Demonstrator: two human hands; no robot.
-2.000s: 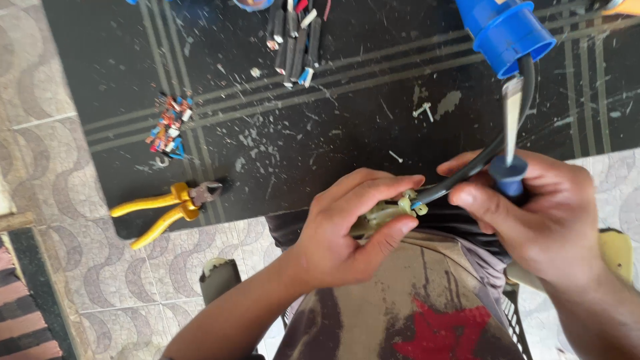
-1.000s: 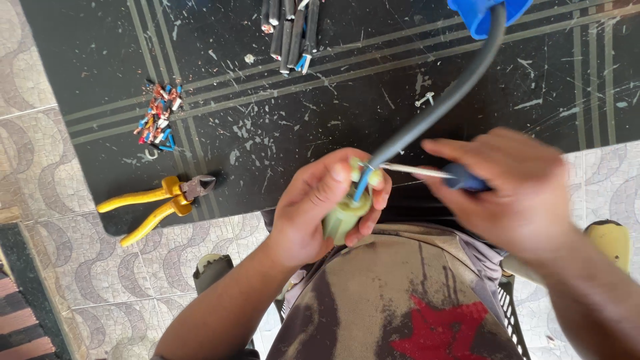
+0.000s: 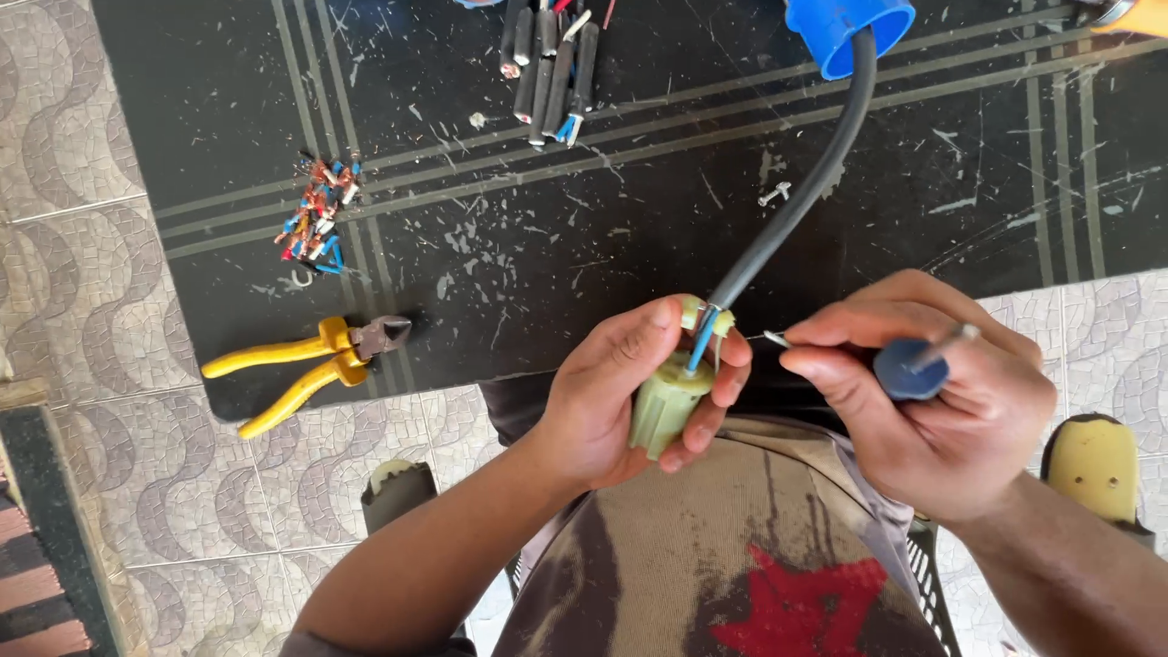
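My left hand holds a pale green plastic plug insert upright, its clamp end near my thumb. A blue-insulated wire runs into its top from a black sheathed cable, which leads up through a blue plastic connector housing. To the right, my right hand pinches a small metal screw between thumb and forefinger, a short way from the insert. The same hand keeps a screwdriver with a blue handle tucked in its fingers, the shaft pointing up and away.
Yellow-handled diagonal cutters lie at the black table's near left edge. Beyond them is a pile of stripped wire scraps. Short black cable pieces lie at the far side. Small screws rest beside the cable.
The screwdriver tip was at the insert's clamp one second ago; my right hand has since drawn back and now pinches a screw. My left hand has turned the insert upright since two seconds ago.
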